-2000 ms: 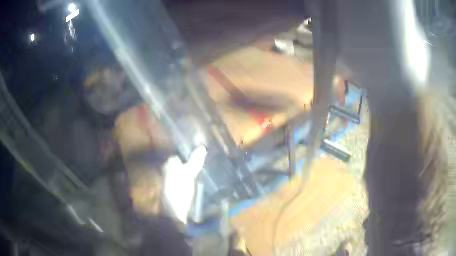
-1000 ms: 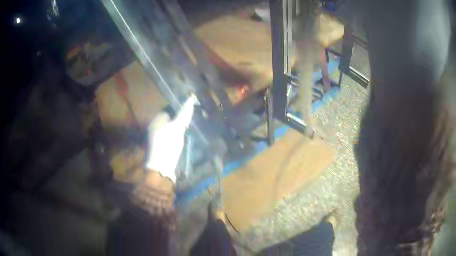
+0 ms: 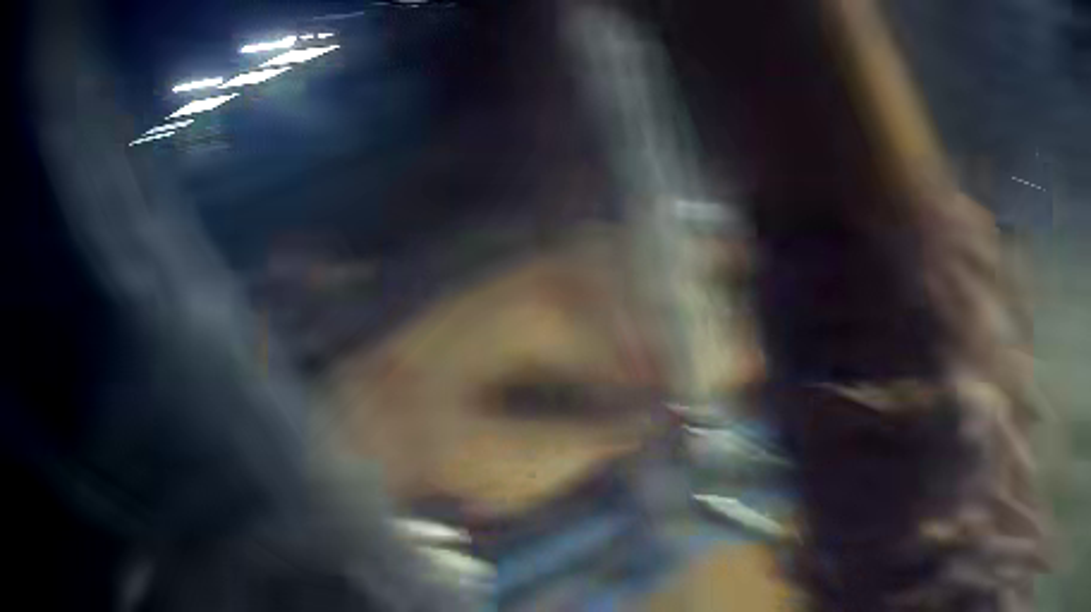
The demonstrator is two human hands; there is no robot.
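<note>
The whole view is strongly blurred. A long grey steel profile [image 3: 180, 311] runs slanting down the left side. A paler upright [image 3: 652, 155] stands near the middle, over the cardboard sheet [image 3: 479, 442]. Short bright bars, which look like bracket arms [image 3: 739, 512], show low to the right of the middle, and another bright piece [image 3: 443, 544] lies low on the left. No glove can be made out. A dark arm in a plaid sleeve [image 3: 981, 395] fills the right side; its hand is not visible.
Blue rails [image 3: 562, 556] run under the cardboard sheet. A tan floor piece [image 3: 730, 586] shows at the bottom edge. Bright lamps [image 3: 239, 84] shine at the upper left. Grey floor [image 3: 1065, 359] shows at the far right.
The view has swung and blurred. The white-gloved left hand and the slotted profile behind it are out of sight. The cardboard appears lower, and more lamps show at the upper left.
</note>
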